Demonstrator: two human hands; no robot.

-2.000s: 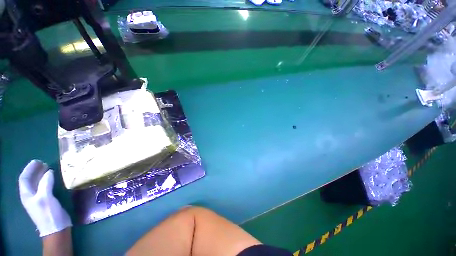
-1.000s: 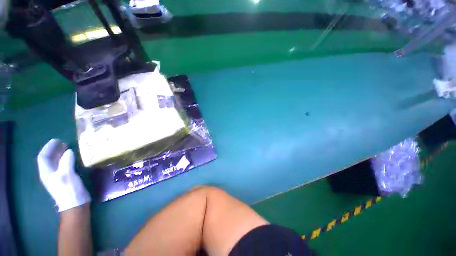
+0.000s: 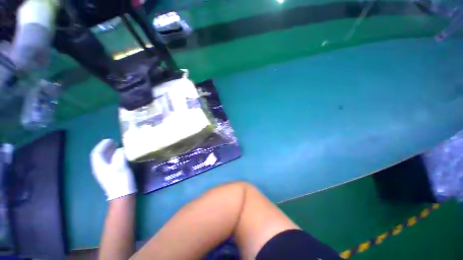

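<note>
A black hand press stands at upper left, its dark press head (image 3: 136, 95) over the left rear of a cream, film-wrapped fixture (image 3: 170, 134). The fixture sits on a black base plate with white lettering (image 3: 190, 167). Whether the head touches it cannot be told. The white padded lever grip (image 3: 34, 30) is raised at top left, blurred. My left hand (image 3: 112, 170), in a white glove, rests beside the fixture's left front corner, fingers loosely curled, thumb apart, nothing seen in it. My bent right arm crosses the bottom; its hand is out of the picture.
A black tray (image 3: 38, 193) lies at far left, with a clear bagged piece (image 3: 40, 104) behind it. A white and black bagged piece (image 3: 170, 24) lies behind the press. Below the bench edge at right is a dark container (image 3: 406, 180) beside clear bagged pieces (image 3: 451, 165).
The view has turned left, so the bench has shifted right in the picture. The lever grip and black tray have come into view. My left hand stays beside the fixture, now nearer its front corner.
</note>
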